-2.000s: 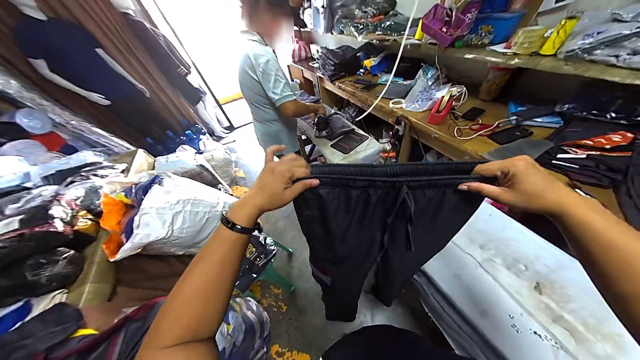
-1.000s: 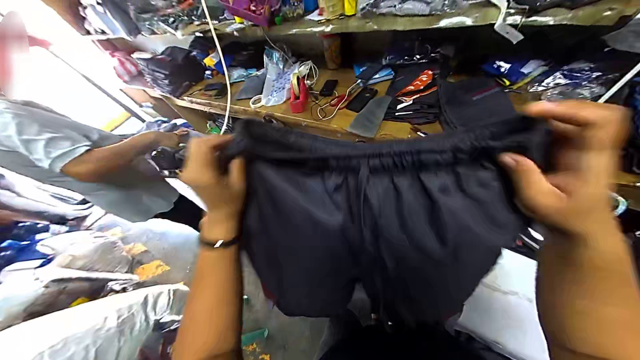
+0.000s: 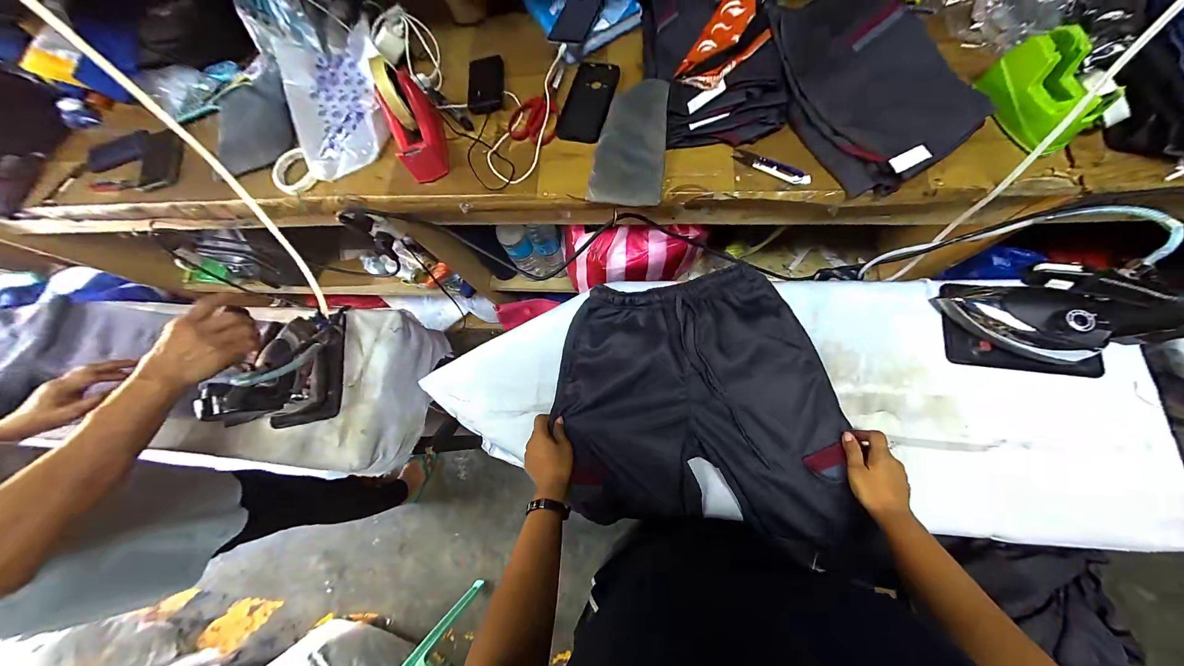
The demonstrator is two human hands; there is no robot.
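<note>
A pair of dark shorts (image 3: 684, 379) with a drawstring lies spread on a white-covered ironing board (image 3: 934, 462), waistband at the far side. My left hand (image 3: 549, 458) pinches the outer edge of the left leg. On the opposite leg, my right hand (image 3: 877, 472) grips the side edge beside a maroon and grey patch. The leg hems hang toward my body over the board's near edge. A black steam iron (image 3: 1027, 314) rests on a dark pad at the board's right end.
At the left, a co-worker's hands (image 3: 199, 342) are at another iron (image 3: 287, 370) on a second padded board (image 3: 384, 388). Behind runs a wooden shelf (image 3: 518, 208) with a red tape dispenser (image 3: 416, 129), red-handled scissors (image 3: 532, 120), phones and folded dark garments (image 3: 879, 83). Cords cross its front.
The shorts, held up by the waistband in both earlier frames, now lie on the board. Both hands have moved from the waistband to the legs. The view has turned toward the board and shelf.
</note>
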